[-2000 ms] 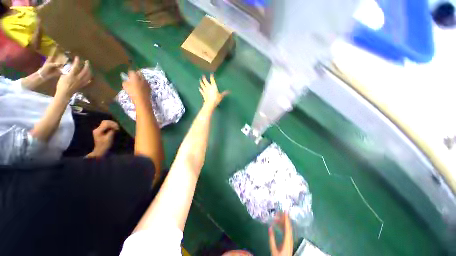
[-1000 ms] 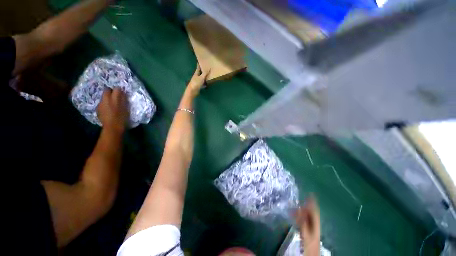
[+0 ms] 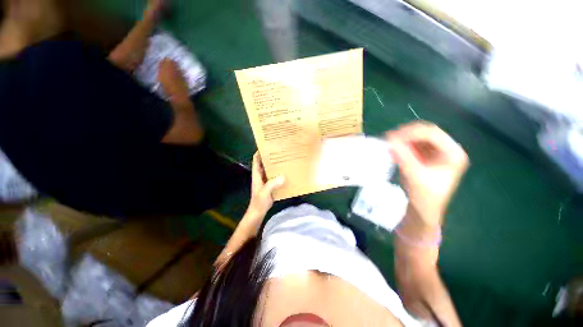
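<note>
A brown product carton (image 3: 300, 121) with dark fine print stands up in front of me. My left hand (image 3: 265, 185) grips its lower left edge, thumb on the printed face. My right hand (image 3: 429, 163) pinches a blurred white label (image 3: 358, 161) at its fingertips, in front of the carton's lower right part. Whether the label touches the carton cannot be told. A white printed sheet (image 3: 381, 204) lies below the label, partly hidden by my right hand.
A person in dark clothing (image 3: 96, 128) is at the left, with a hand on a clear bag of white cords (image 3: 167, 64). Open cartons with clear bagged goods (image 3: 96, 287) are at lower left. A grey metal rail (image 3: 409, 57) runs along the green bench's far side.
My left hand has brought the carton from the far part of the bench close to me, printed face showing. My right hand has come up with a white label. The view has shifted.
</note>
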